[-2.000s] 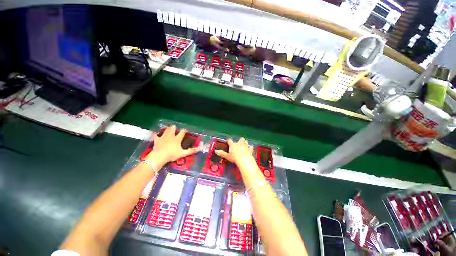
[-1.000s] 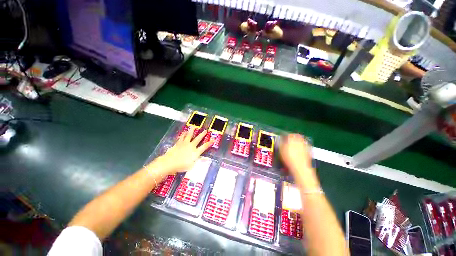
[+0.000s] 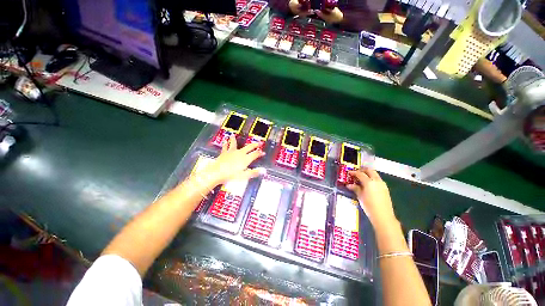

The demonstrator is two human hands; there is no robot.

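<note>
A clear blister tray (image 3: 203, 222) lies on the dark green bench in front of me, holding red keypad phones face up in two rows. The far row phones (image 3: 288, 147) show dark screens with yellow edges. The near row phones (image 3: 313, 223) have white areas over their screens. My left hand (image 3: 230, 165) rests with spread fingers over the left part of the tray, partly covering phones. My right hand (image 3: 369, 190) has its fingertips at the lower end of the far-right phone (image 3: 348, 162), which lies in its pocket.
A smartphone (image 3: 423, 251), a crumpled wrapper (image 3: 459, 242) and a second phone (image 3: 491, 266) lie right of the tray. Another phone tray (image 3: 526, 245) is at the far right, near a fan grille (image 3: 496, 297). A monitor (image 3: 113, 30) stands upper left. A person's hands show beyond the green strip.
Phones in the far row that lay back up two seconds ago now lie face up. My right hand has moved to the far-right phone, whose screen now shows. The view has shifted.
</note>
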